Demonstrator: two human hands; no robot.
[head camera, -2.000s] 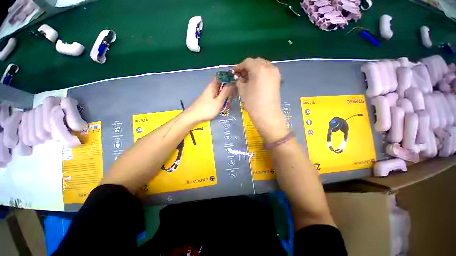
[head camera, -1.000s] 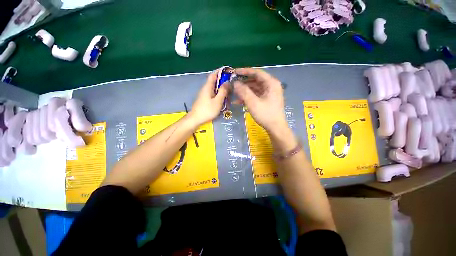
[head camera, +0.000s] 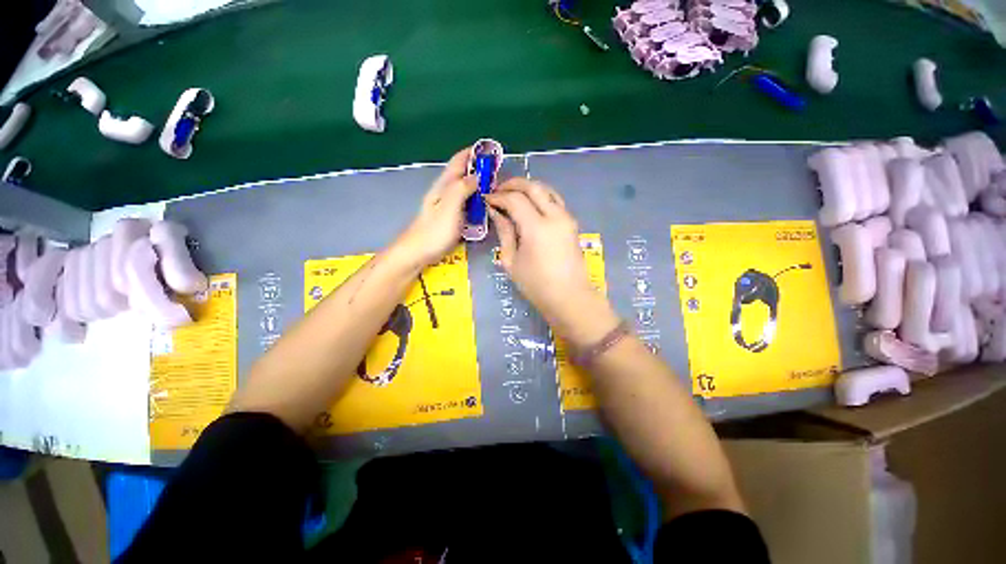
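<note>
A pale pink housing shell (head camera: 478, 230) is held upright above the far edge of the printed sheet, its hollow side facing me. A bright blue battery (head camera: 484, 172) shows inside it. My left hand (head camera: 443, 209) grips the shell from its left side. My right hand (head camera: 535, 234) is at the shell's right side, thumb and fingertips pinched together at the battery's lower part. What the right fingertips pinch is too small to tell. No circuit board can be made out.
Green belt (head camera: 276, 110) beyond carries filled housings (head camera: 375, 94), a loose blue battery (head camera: 778, 91) and clustered pink parts (head camera: 667, 39). Pink housings are stacked at left (head camera: 99, 275) and heaped at right (head camera: 916, 242). An open carton (head camera: 794, 474) stands at lower right.
The green board seen at the fingers earlier no longer shows; the shell now faces me with blue inside. My right hand has moved lower along the shell. The belt items have shifted left.
</note>
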